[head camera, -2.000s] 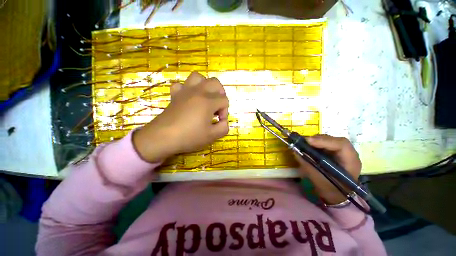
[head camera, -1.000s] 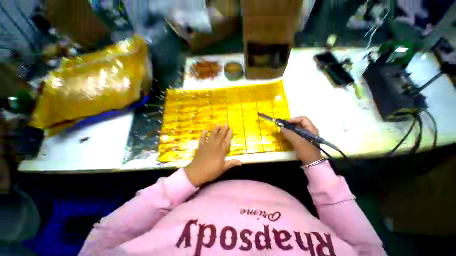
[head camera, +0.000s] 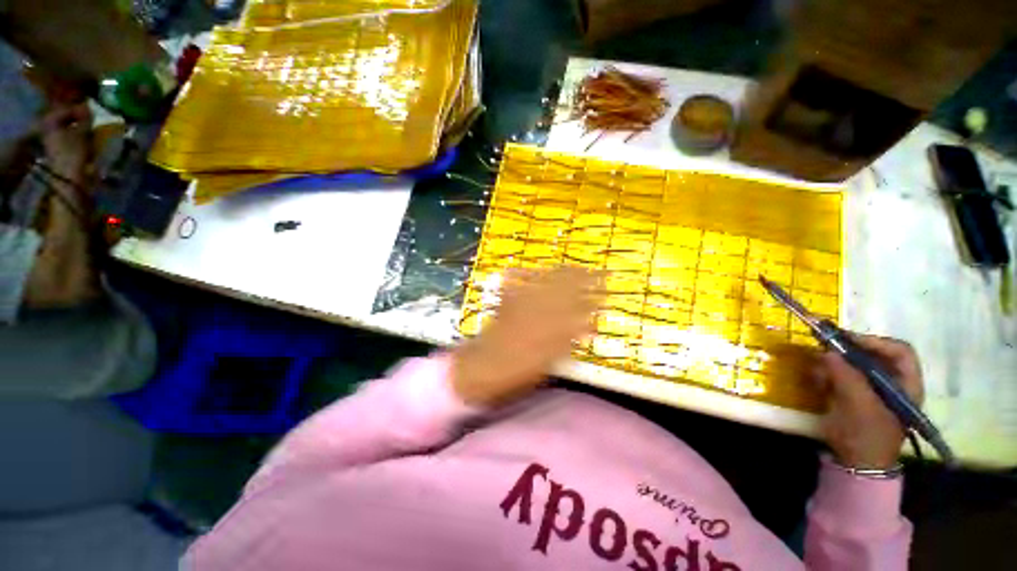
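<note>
The golden-yellow gridded panel (head camera: 714, 240) lies on the white bench top. Thin orange-brown lead wires (head camera: 558, 206) run across its left part, with pale ends past its left edge. My left hand (head camera: 535, 329) is blurred over the panel's lower left part; its fingers cannot be made out, nor whether it holds anything. My right hand (head camera: 875, 385) is closed around the dark soldering iron (head camera: 864, 363) at the panel's lower right. The iron's thin tip points up and left over the right part of the panel.
A wire bundle (head camera: 621, 103) and small round tin (head camera: 703, 123) sit behind the panel, beside a cardboard box (head camera: 831, 100). A black phone (head camera: 969, 206) lies right. Stacked yellow panels (head camera: 318, 95) lie on blue at upper left. Another person's arm (head camera: 65, 212) shows at far left.
The view has turned left, so the panel sits further right and tilted. My left hand has shifted towards the wired left side and is blurred. The iron stays in my right hand.
</note>
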